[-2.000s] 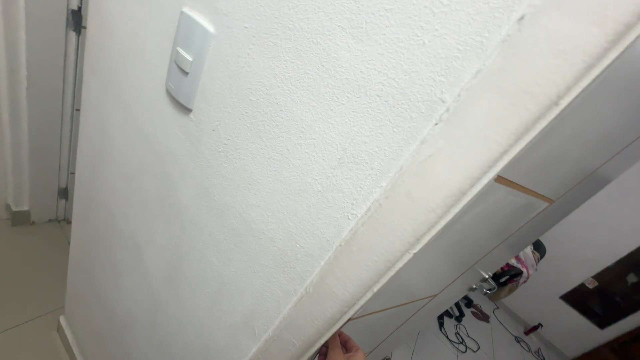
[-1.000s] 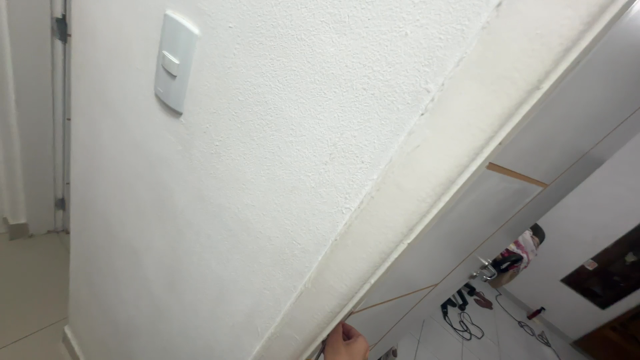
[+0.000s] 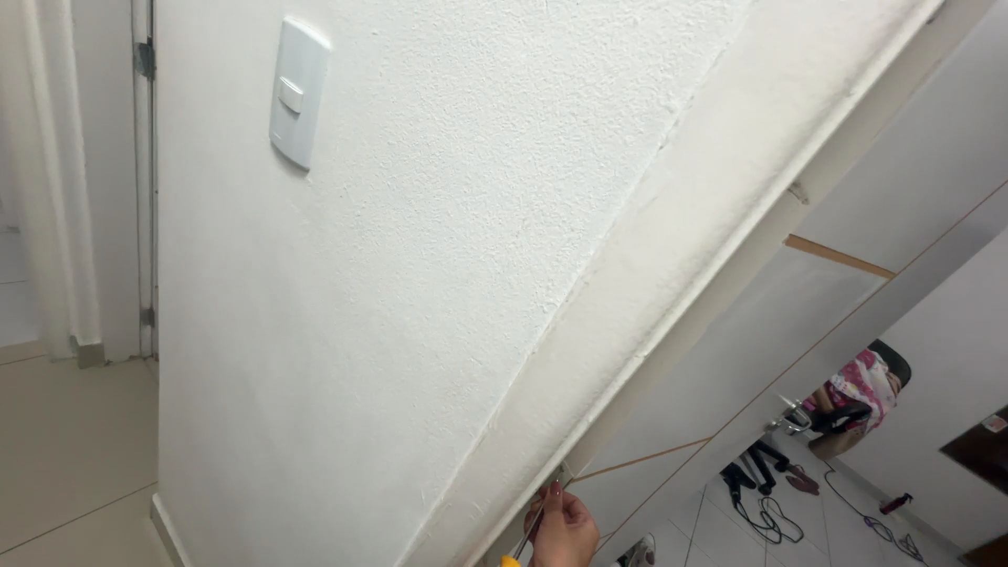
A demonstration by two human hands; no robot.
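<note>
At the bottom of the head view, my right hand (image 3: 563,531) is raised against the inner edge of the white door frame (image 3: 638,323). Its fingertips pinch close together beside a small metal hinge (image 3: 561,472). A thin metal shaft, seemingly a screwdriver's, runs along the fingers down to a yellow handle (image 3: 510,561), mostly cut off by the lower edge. The fingers partly hide the shaft and its tip. A white door panel (image 3: 740,346) with tan grooves lies just right of the hand. My left hand is out of view.
A light switch (image 3: 299,94) is on the textured white wall (image 3: 441,220). Through the doorway are a metal door handle (image 3: 794,416), a chair draped with pink cloth (image 3: 862,386), black cables (image 3: 768,520) and a small bottle (image 3: 896,504) on tiles. Another door frame (image 3: 122,181) stands far left.
More of my right hand shows now, with the metal shaft and yellow handle visible beside it. The hinge by the fingertips has come into sight. The view has shifted slightly.
</note>
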